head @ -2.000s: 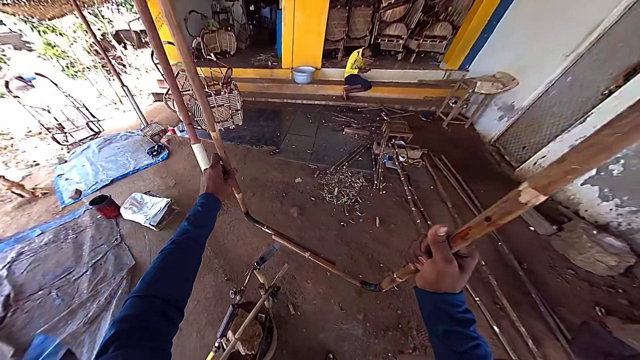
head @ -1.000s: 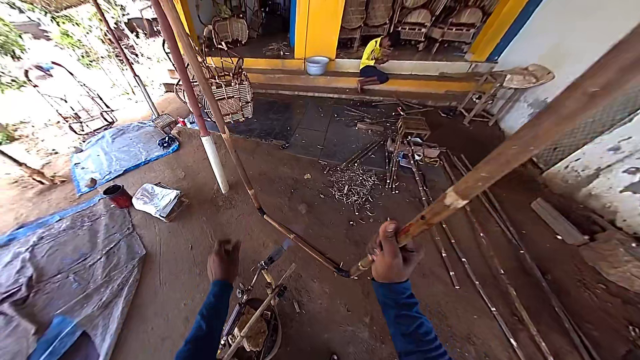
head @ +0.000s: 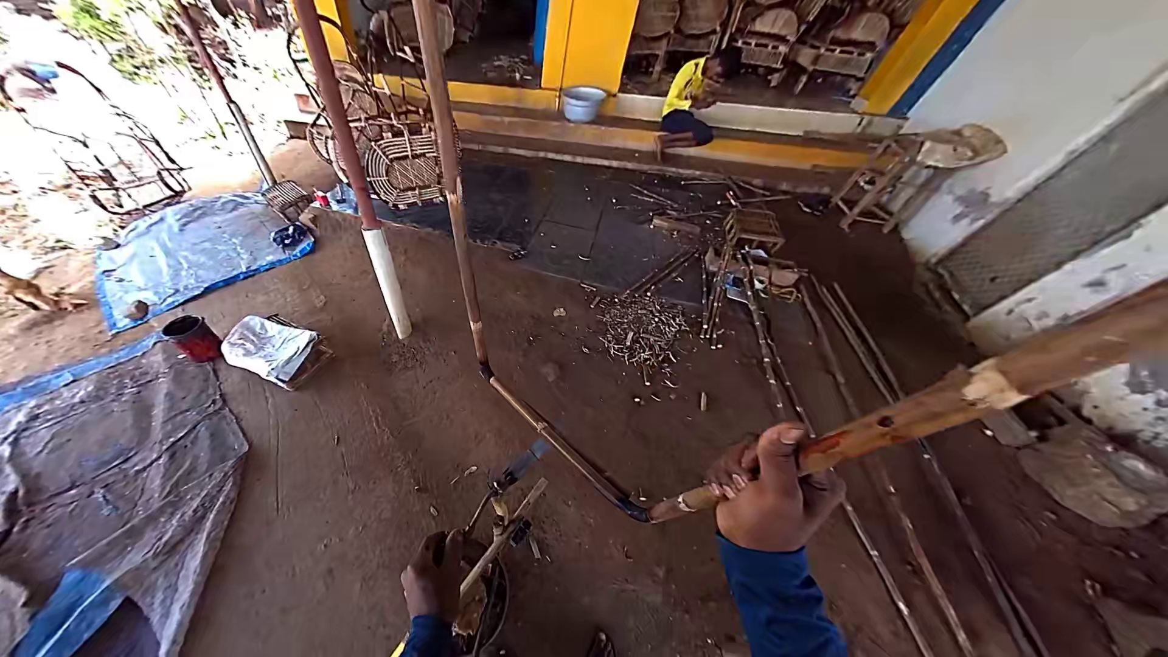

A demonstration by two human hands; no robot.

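Note:
My right hand (head: 776, 497) grips a bent cane pole (head: 570, 447) where its end meets a thicker wooden stick (head: 894, 429). From there the cane runs left through two blackened bends, then rises out of view at the top. My left hand (head: 433, 575) is low in the view, against or beside a light wooden stick (head: 502, 538) above a round container (head: 493, 607). Whether its fingers grip anything is unclear. Just beyond them, a torch-like metal burner (head: 506, 479) points up toward the cane, with a bluish flame or nozzle at its tip.
Cane offcuts (head: 643, 333) lie in a heap ahead. Long poles (head: 899, 511) stretch along the ground at right. A red and white post (head: 370, 210) stands left of the cane. Tarps (head: 109, 484) and a dark red pot (head: 192, 338) are at left. A person (head: 689, 100) sits on the far step.
My left hand was on the cane, came off it, and has moved down beside the burner and light stick. My right hand keeps its hold on the pole.

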